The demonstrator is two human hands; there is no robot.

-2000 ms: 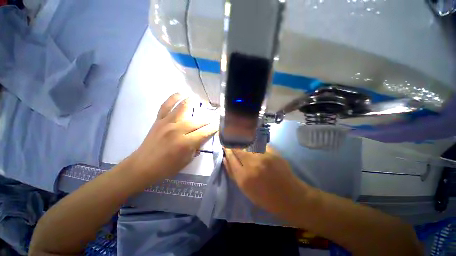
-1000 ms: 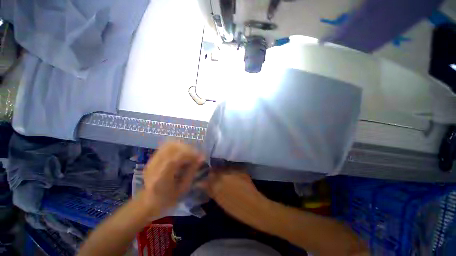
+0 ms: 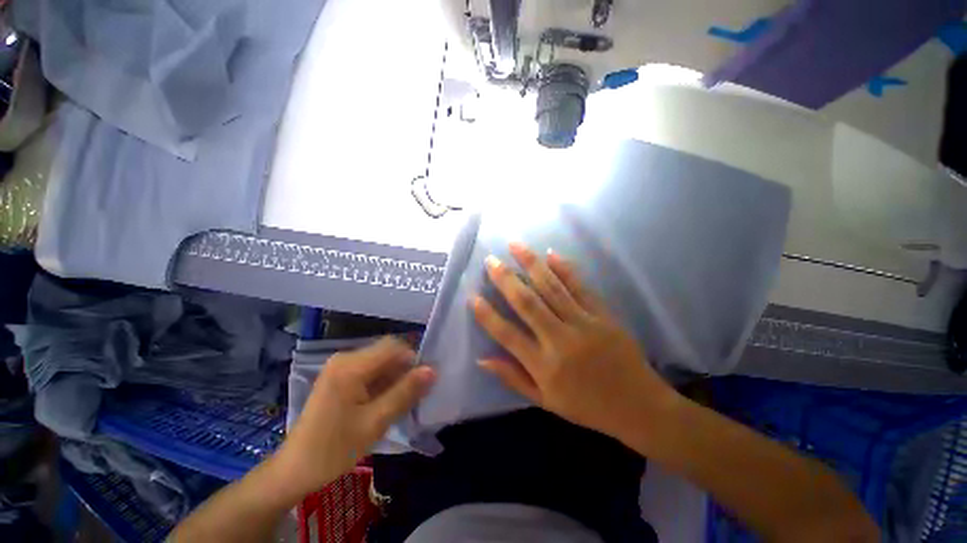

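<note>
A light blue-grey garment panel [image 3: 705, 228] lies on the white machine table and hangs over its front edge. Its upper part runs into the bright glow at the needle, where detail is washed out. A folded edge [image 3: 451, 281] runs along its left side. My right hand [image 3: 557, 339] lies flat on the panel with fingers spread. My left hand [image 3: 361, 398] is at the lower left edge of the panel, thumb and forefinger at the fold; the pinch looks closed on the cloth. A dark ribbed cylinder [image 3: 562, 106] sits above the glow.
Waiting panels [image 3: 148, 191] lie at the left of the table. A ruler band [image 3: 318, 265] runs along the front edge. A purple cloth strip [image 3: 838, 48] hangs at the upper right. Blue baskets [image 3: 186, 430] and a red basket [image 3: 337, 509] stand below, with bunched cloth [image 3: 159, 339] at left.
Both hands left the needle area and came down to the panel's lower edge. My right hand then moved up and spread flat on the panel. The machine head has shifted up in view.
</note>
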